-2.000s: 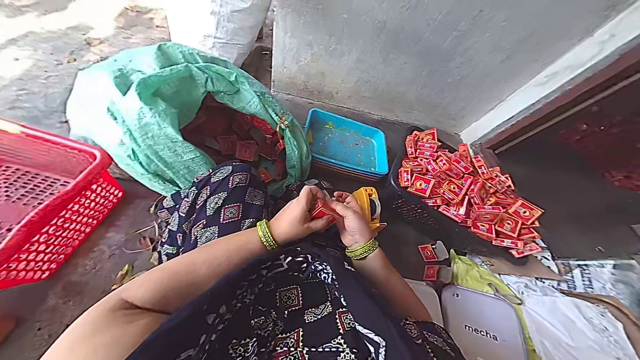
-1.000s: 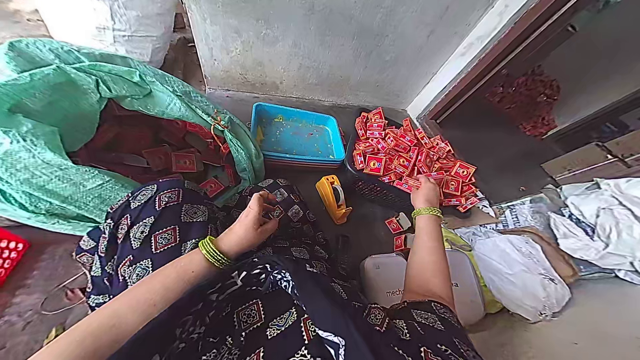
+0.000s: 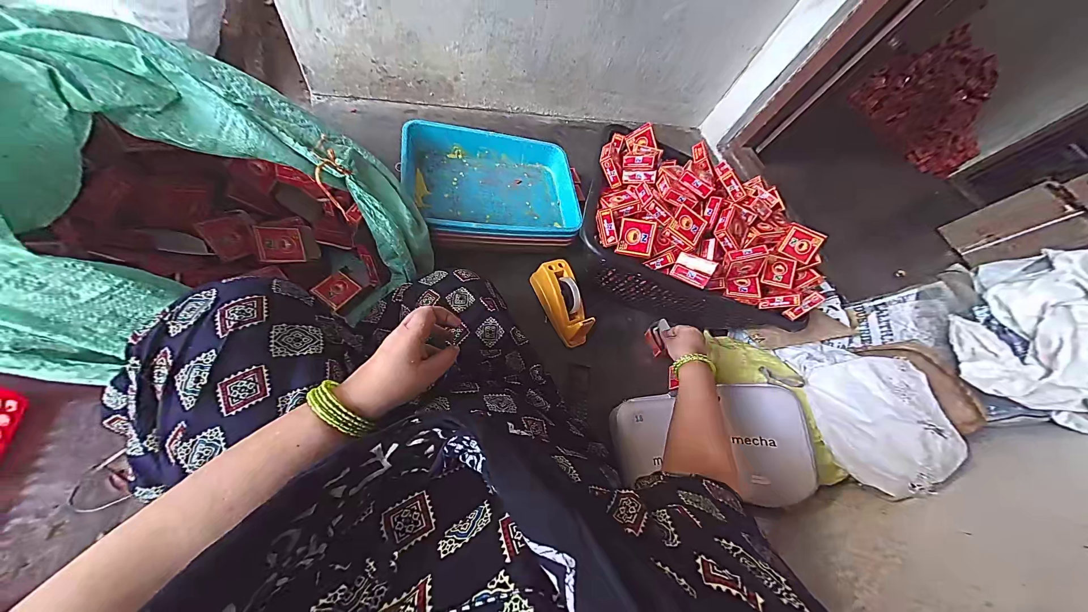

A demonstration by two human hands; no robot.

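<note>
My left hand (image 3: pixel 414 357) rests over my patterned lap, fingers loosely curled, with nothing seen in it. On the other side my right hand (image 3: pixel 682 342) holds a small red box (image 3: pixel 655 337) between thumb and fingers, low over the floor by the black basket. The black plastic basket (image 3: pixel 671 293) is heaped with small red printed boxes (image 3: pixel 693 225). A yellow tape dispenser (image 3: pixel 562 303) lies on the floor between my knee and the basket. At left, a green woven sack (image 3: pixel 387 200) gapes, holding many flat red box pieces (image 3: pixel 279 244).
Stacked blue trays (image 3: pixel 491 183) stand by the wall (image 3: pixel 501 59). Beside my right forearm lies a pale flat case (image 3: pixel 769 425), next to a yellow-green bag (image 3: pixel 739 365) and a white plastic bag (image 3: pixel 884 416). A red basket edge (image 3: pixel 10 416) shows at far left.
My right hand has moved down from the heap of red boxes to the floor beside the basket. My hands were together two seconds ago and are now apart.
</note>
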